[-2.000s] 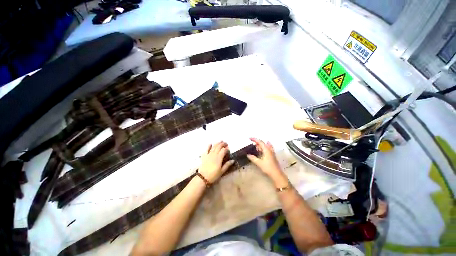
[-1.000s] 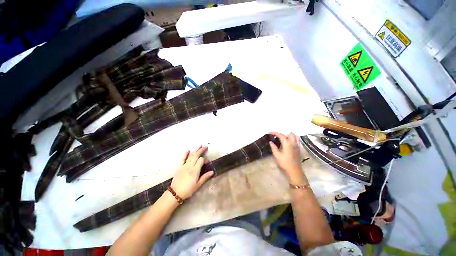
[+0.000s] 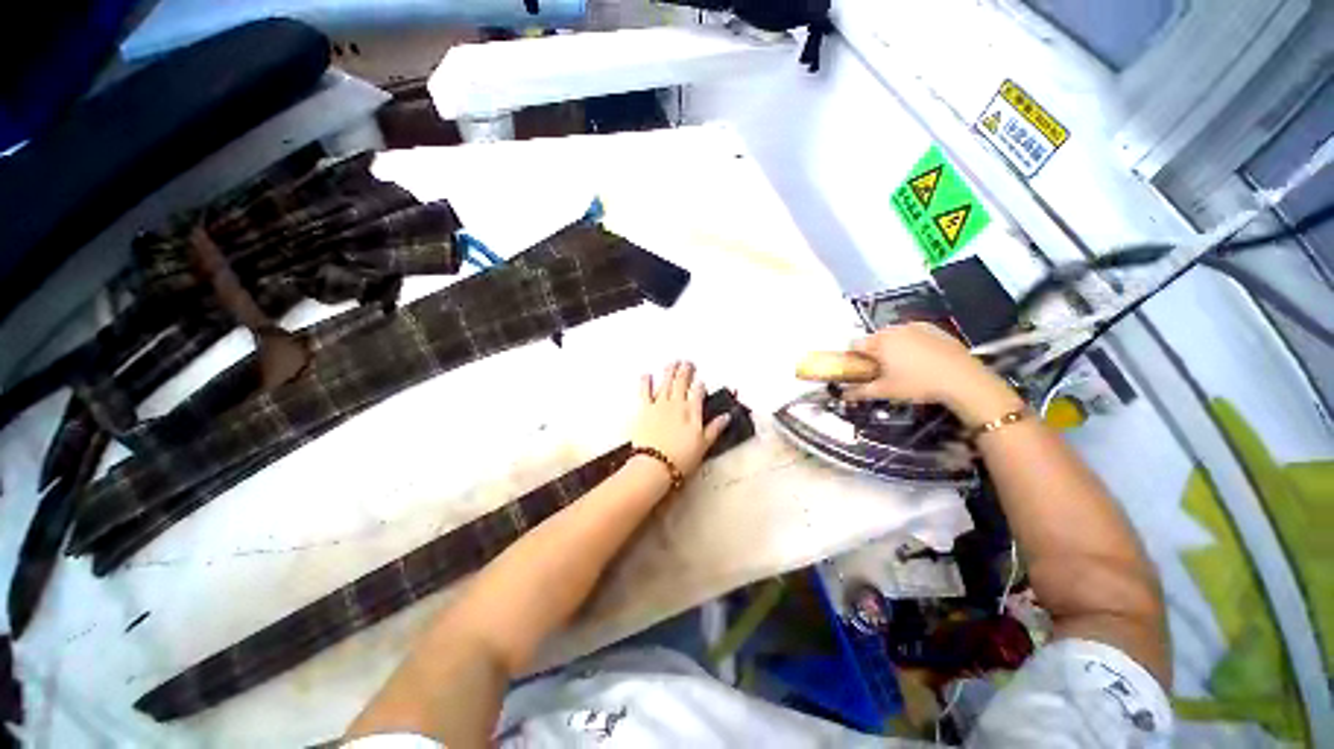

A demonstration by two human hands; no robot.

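Note:
A long narrow dark plaid strip (image 3: 424, 574) lies slantwise along the front of the white table. My left hand (image 3: 673, 420) rests flat on it near its right end, fingers slightly spread, pressing it to the cloth. My right hand (image 3: 914, 366) is closed around the light-wood handle of the steam iron (image 3: 878, 439). The iron's pointed tip faces left, a short way right of the strip's end. The iron is at the right edge of the table, by the dark iron rest. My right fingers hide part of the handle.
A curved stack of plaid pieces (image 3: 424, 329) lies across the table behind the strip. A crumpled plaid heap (image 3: 293, 256) with a brown strap (image 3: 242, 300) is at back left. A dark padded pressing arm (image 3: 161, 139) stands behind. Hoses (image 3: 1127, 285) run off right.
My right hand has left the strip's right end and taken hold of the iron's handle. My left hand has moved right along the strip towards that end. The camera view has shifted.

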